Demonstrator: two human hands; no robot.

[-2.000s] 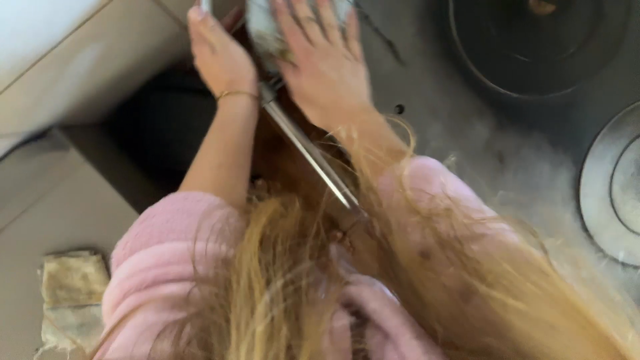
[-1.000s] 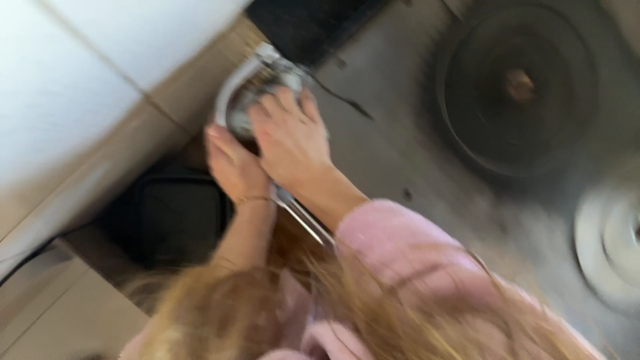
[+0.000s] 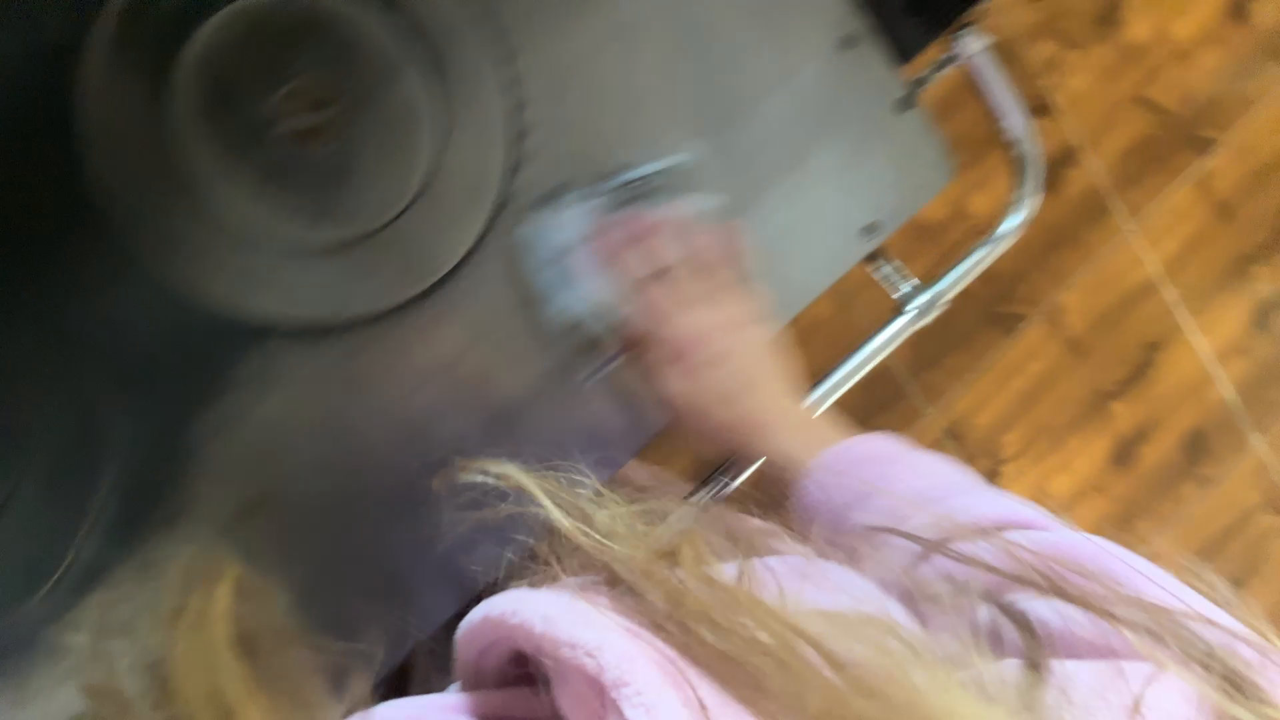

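My right hand (image 3: 695,310), blurred by motion, is pressed on a pale cloth (image 3: 568,262) that lies against the grey metal top of a stove (image 3: 760,90). The cloth is bunched under and beside my fingers, and its exact shape is lost in the blur. Left of the hand is a large round cooking plate (image 3: 310,170) with concentric rings. My forearm, in a pink fleecy sleeve, reaches over the chrome rail (image 3: 875,355) along the stove's edge. My left hand is outside the frame.
The rail curves around the stove's corner, held off the edge by a short bracket (image 3: 890,275). Beyond it lies a brown floor (image 3: 1130,300) with wood grain and pale seams. Long loose hair (image 3: 650,590) hangs across the lower part of the view, over the stove edge and sleeve.
Both hands were together at the rail near the wall earlier; now only my right hand shows, over the stove top with the cloth. The view has swung to another stove corner.
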